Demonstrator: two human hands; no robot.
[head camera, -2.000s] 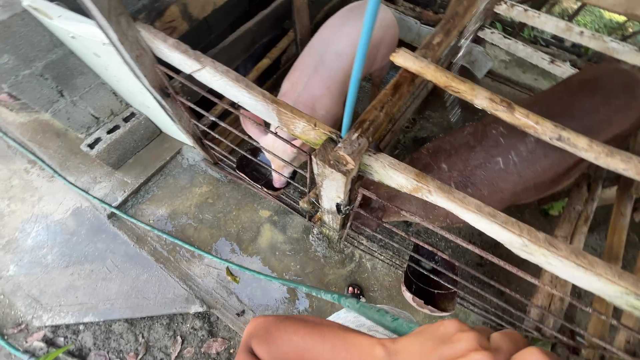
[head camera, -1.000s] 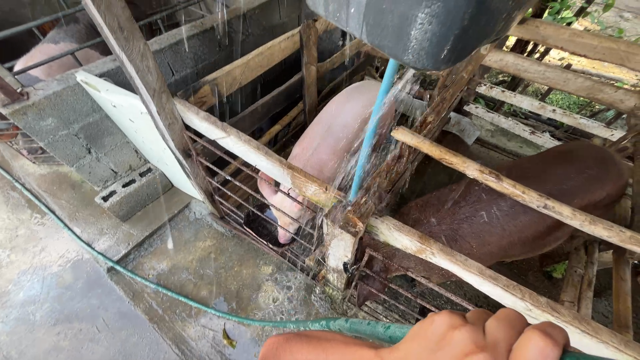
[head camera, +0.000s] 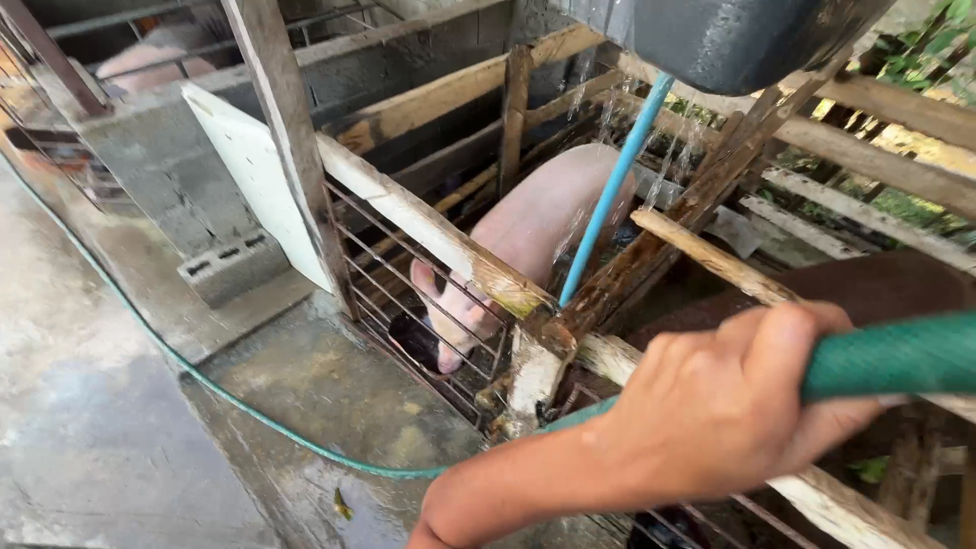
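Observation:
My left hand (head camera: 724, 389) is shut around a thick green hose (head camera: 892, 358) at the right, above the pen's wooden rail. The thinner-looking stretch of green hose (head camera: 252, 415) runs along the wet floor and passes behind my forearm. My right hand is not in view. Beyond my left hand, a pale pig (head camera: 549, 206) stands behind metal bars with its snout at a dark bowl (head camera: 415, 339). A brown pig (head camera: 877, 293) is partly hidden by my hand and the hose. Water falls beside a black plastic container (head camera: 709, 38) over the pens.
A light blue pipe (head camera: 614, 191) slants down from the container to the wooden post (head camera: 534, 381). Rails (head camera: 412, 213) and metal bars front the pens. At left are a white board (head camera: 252, 175), a hollow concrete block (head camera: 232, 267), a block wall (head camera: 171, 168) and wet concrete floor (head camera: 99, 427).
My left hand has risen with the green hose, which now shows thick at the right. The view has tilted up, bringing in the black container and falling water.

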